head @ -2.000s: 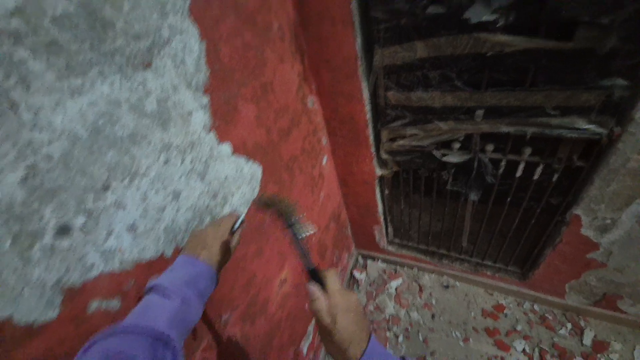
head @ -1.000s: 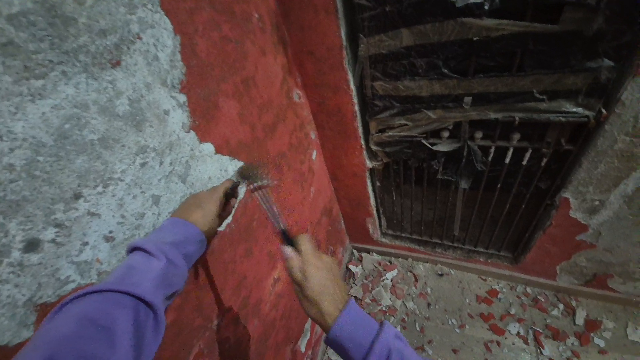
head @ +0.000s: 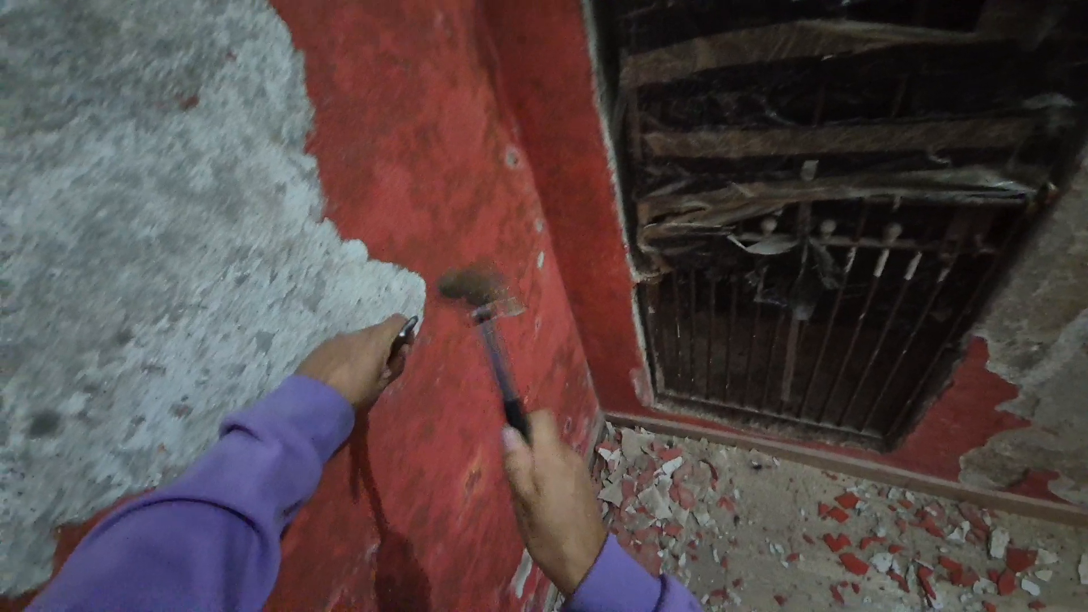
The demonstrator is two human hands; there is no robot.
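Observation:
My left hand is closed around a short metal tool, probably a chisel, whose rounded end shows above the fingers; the rest of it is hidden. It rests at the border between bare grey plaster and red paint on the wall. My right hand grips the black handle of a hammer. The hammer's head is blurred by motion and stands up and to the right of the metal tool, apart from it.
Ahead at the right is a dark metal gate with wooden boards and torn plastic across its upper part. Red and white paint chips litter the floor below. Another peeling wall stands at the far right.
The hammer head was beside my left hand a second ago and is now farther from it, up and to the right. My left hand stays at the plaster's edge.

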